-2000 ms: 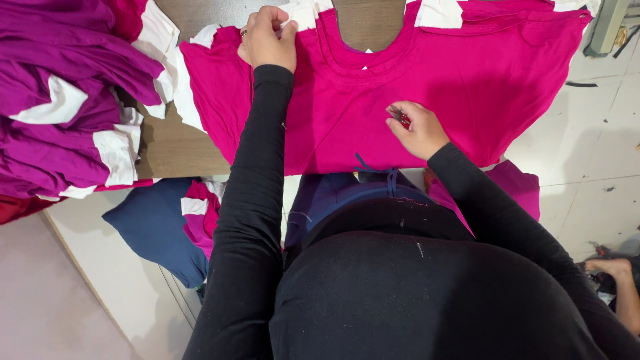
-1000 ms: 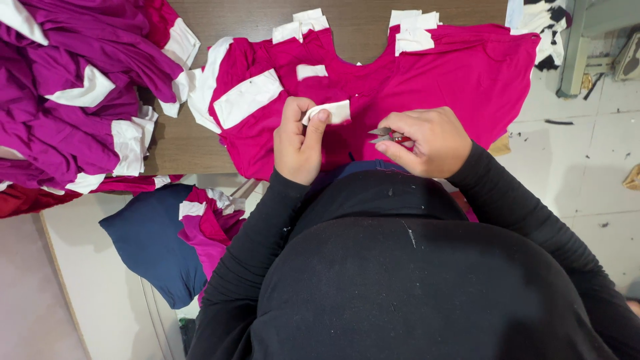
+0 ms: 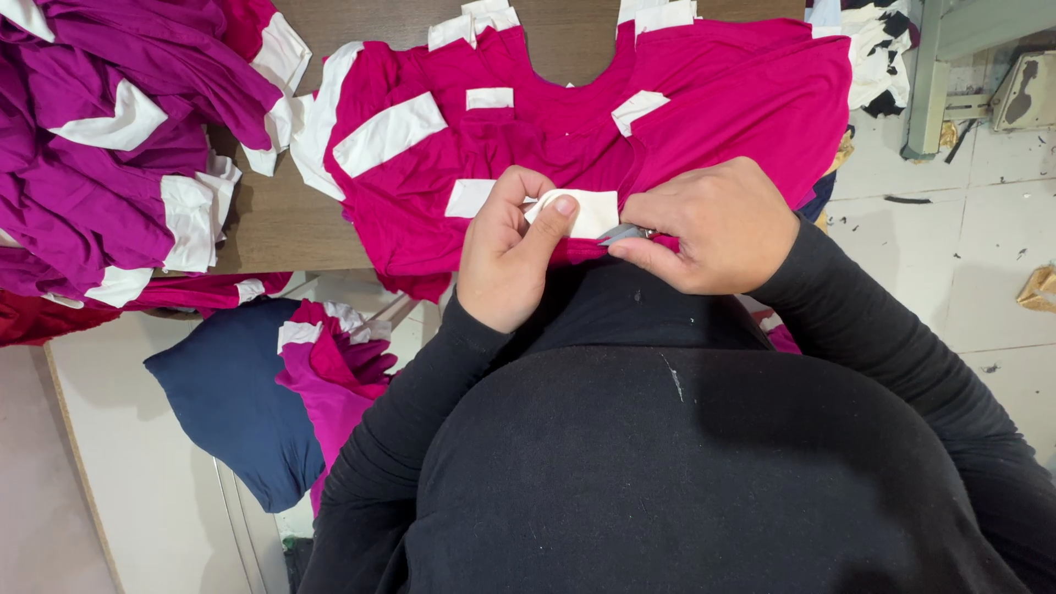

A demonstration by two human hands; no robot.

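Observation:
Crimson-pink knit garment pieces [image 3: 734, 115] with white fabric ends lie spread over the table's front edge. My left hand [image 3: 516, 247] pinches a white fabric strip [image 3: 596, 214] between thumb and fingers, at the near edge of the pink cloth. Small metal thread snips [image 3: 627, 235] are in my right hand [image 3: 714, 231], their blades pointing left, close under the strip's right end. Most of the snips' body is hidden in the fingers. More white patches show on the pink cloth, one of them [image 3: 470, 198] just left of my left hand.
Purple garments with white ends [image 3: 74, 173] are heaped at the left of the brown wooden table [image 3: 289, 239]. Navy cloth [image 3: 239, 396] and pink pieces hang below it. At the upper right stand a grey-green metal leg [image 3: 924, 91] and white scraps [image 3: 874, 58]; dark bits dot the tiled floor [image 3: 998, 313].
My left hand has come down from the garment's top to its near edge and taken hold of a white strip. My right hand, with the snips, has moved close beside it.

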